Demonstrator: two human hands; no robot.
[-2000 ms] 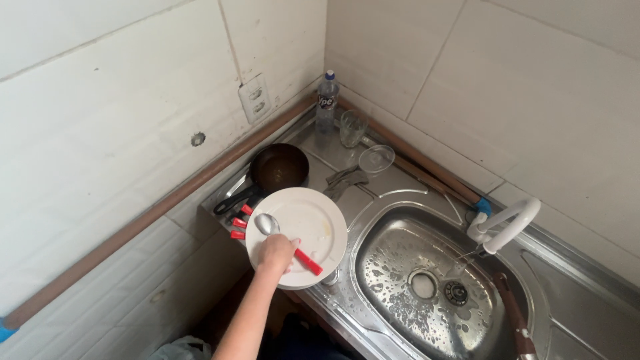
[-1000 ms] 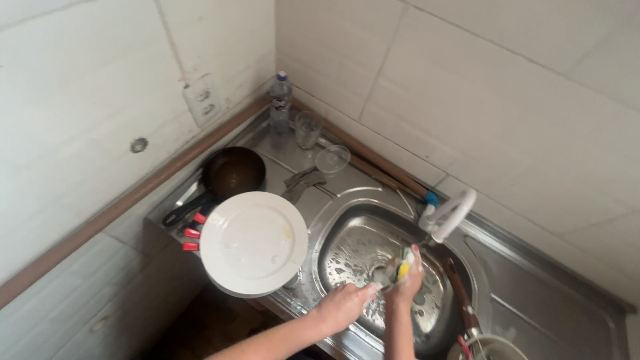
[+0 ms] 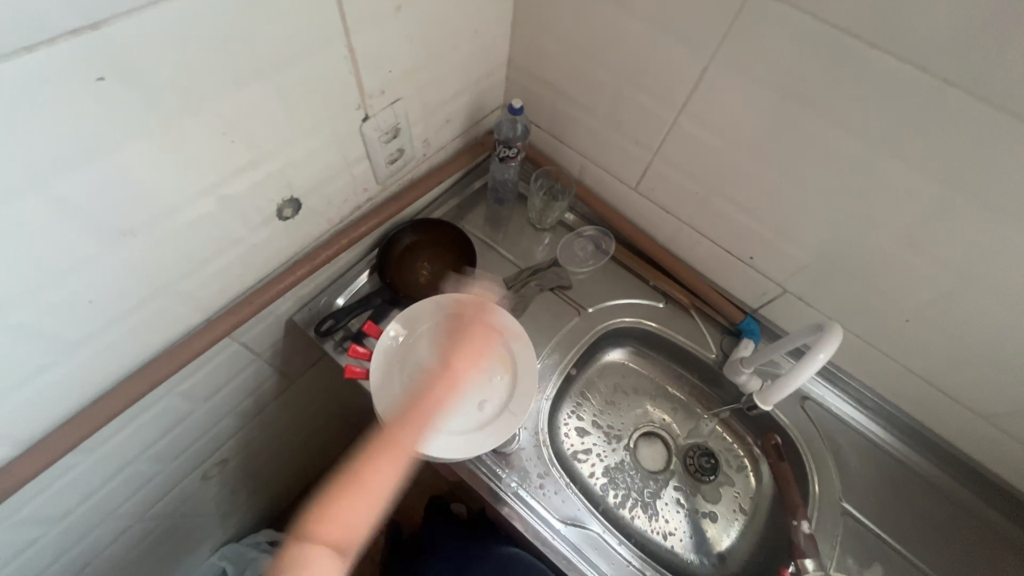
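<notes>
My left hand (image 3: 476,308), blurred by motion, reaches over the far part of a white plate (image 3: 512,400). Whether its fingers hold anything cannot be told. Beyond the hand lie a dark frying pan (image 3: 426,260) with a black handle and a crumpled greyish cloth (image 3: 538,280). Red handle ends (image 3: 359,352) of several utensils stick out at the plate's left side. My right hand is out of view. A thin stream of water runs from the white faucet (image 3: 800,368) into the wet steel sink (image 3: 592,480).
A clear detergent bottle (image 3: 506,164), a glass tumbler (image 3: 550,196) and a clear round dish or lid (image 3: 586,249) stand near the corner. A brown handle (image 3: 788,488) reaches along the sink's right side. Tiled walls and a brown pipe (image 3: 320,260) border the steel counter.
A second ago both my hands were together over the sink with a sponge. Now my left hand is over the plate and my right hand has left the view. The red-handled spoon on the plate earlier is not visible there.
</notes>
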